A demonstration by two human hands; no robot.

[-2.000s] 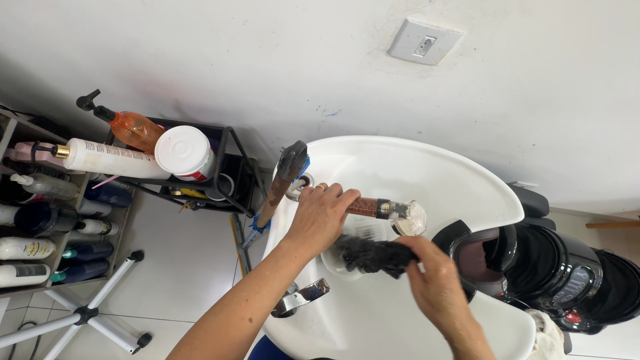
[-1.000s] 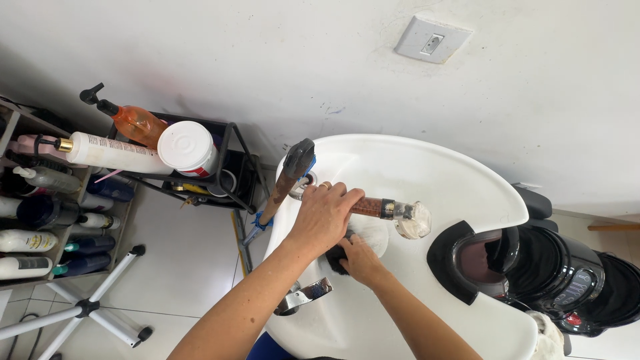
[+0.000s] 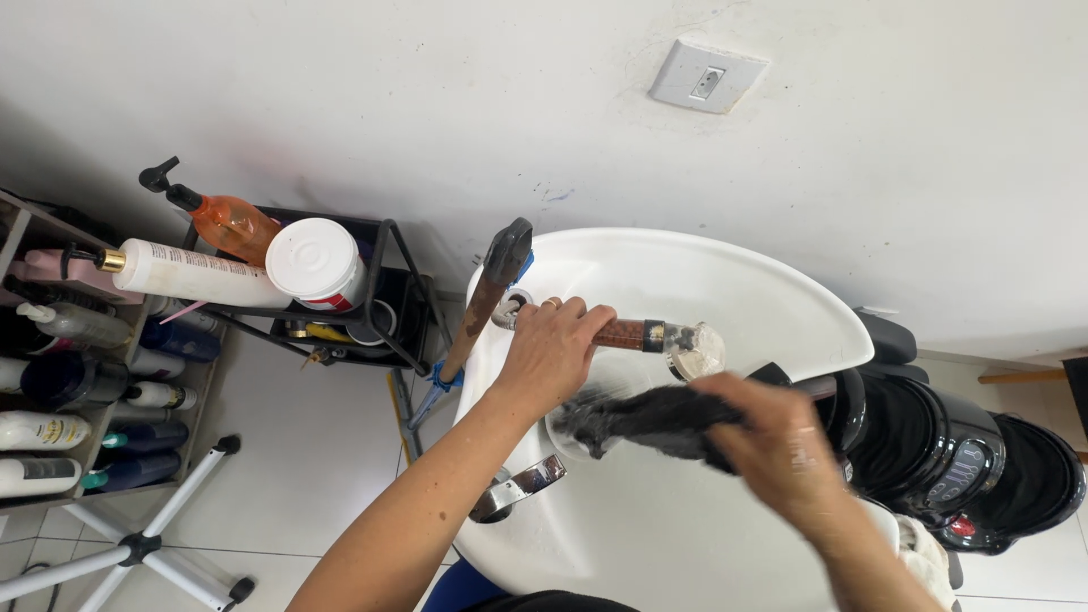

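Observation:
My left hand [image 3: 552, 353] is closed around the handle of a shower head [image 3: 627, 334] with reddish beads inside, over the white shampoo basin [image 3: 731, 263]. Its round whitish head points down and water sprays below. My right hand [image 3: 769, 442], blurred by motion, grips a dark, wet bundle [image 3: 663, 425] that looks like hair or fibre. The bundle's far end hangs in the spray, near a clear round bowl-like shape [image 3: 565, 425] partly hidden behind it. A chrome faucet lever [image 3: 531, 484] sits on the basin's near left side.
A black cart [image 3: 399, 255] holds an orange pump bottle [image 3: 234, 225], a white pump bottle [image 3: 191, 274] and a white tub [image 3: 314, 259]. A wooden handle [image 3: 480, 314] leans at the basin's left edge. Shelved bottles stand left of a white wheeled base [image 3: 140, 544]. A glossy black appliance [image 3: 943, 459] is at right.
My right hand, under my left hand a second ago, is now farther right with the dark bundle stretched out from it. My left hand keeps its hold on the shower head.

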